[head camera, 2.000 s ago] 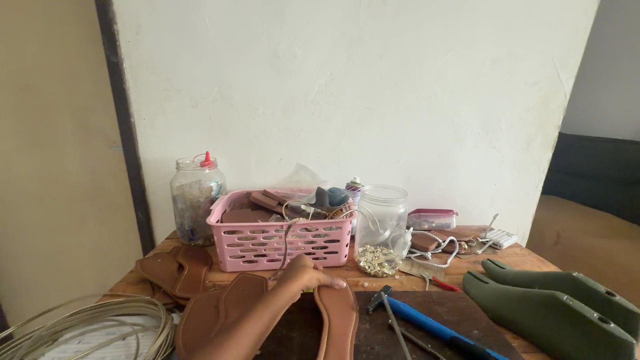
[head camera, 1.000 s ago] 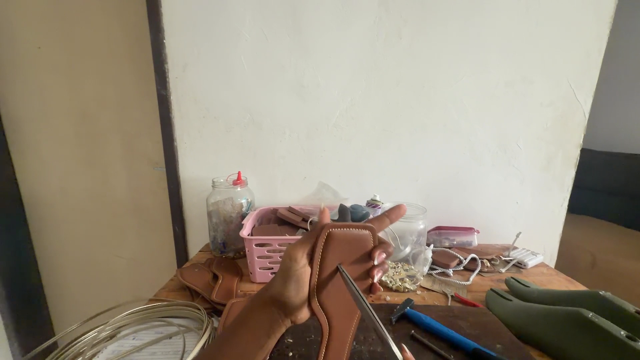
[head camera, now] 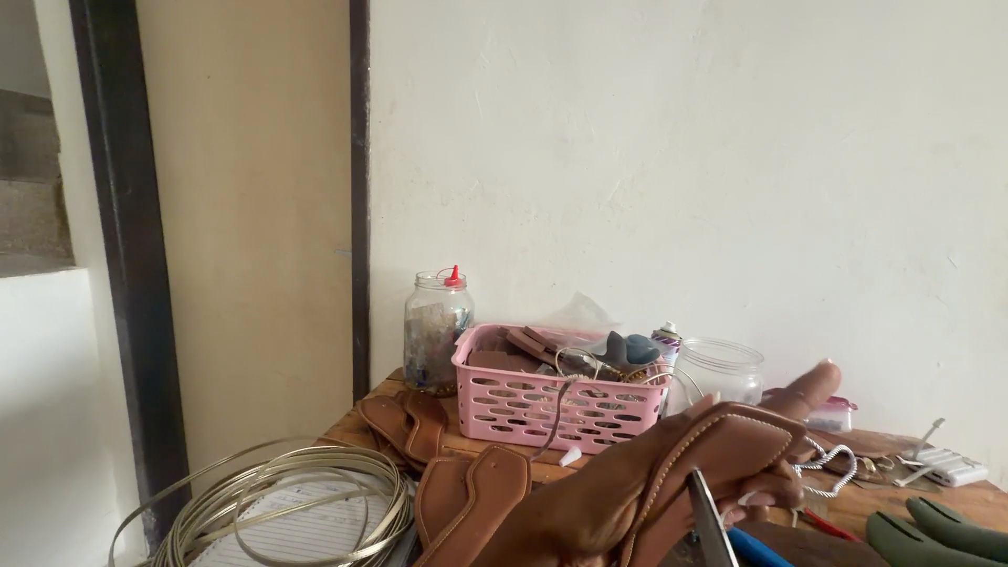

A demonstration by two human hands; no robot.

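My left hand (head camera: 583, 496) holds a brown leather sandal upper (head camera: 728, 441) with pale edge stitching, raised at the lower right. Its fingers wrap behind the leather, and one finger sticks out past the far edge. The tip of a pointed metal tool (head camera: 713, 520) rests on the face of the leather; its rear end is cut off by the bottom edge, and my right hand is out of view. More stitched brown leather pieces (head camera: 476, 496) lie left of my left wrist, with others (head camera: 405, 425) farther back.
A pink plastic basket (head camera: 551, 409) of leather scraps stands behind, between a lidded-looking glass jar (head camera: 437, 339) and a clear open jar (head camera: 720, 370). Coiled metallic-coloured strip (head camera: 291, 520) lies over lined paper at left. Green shoe lasts (head camera: 929, 535), white cord (head camera: 839, 472) and a blue handle (head camera: 756, 547) are at right.
My left hand has picked up the leather upper from the table and raised it. The pointed tool has come onto its face. The view has swung left.
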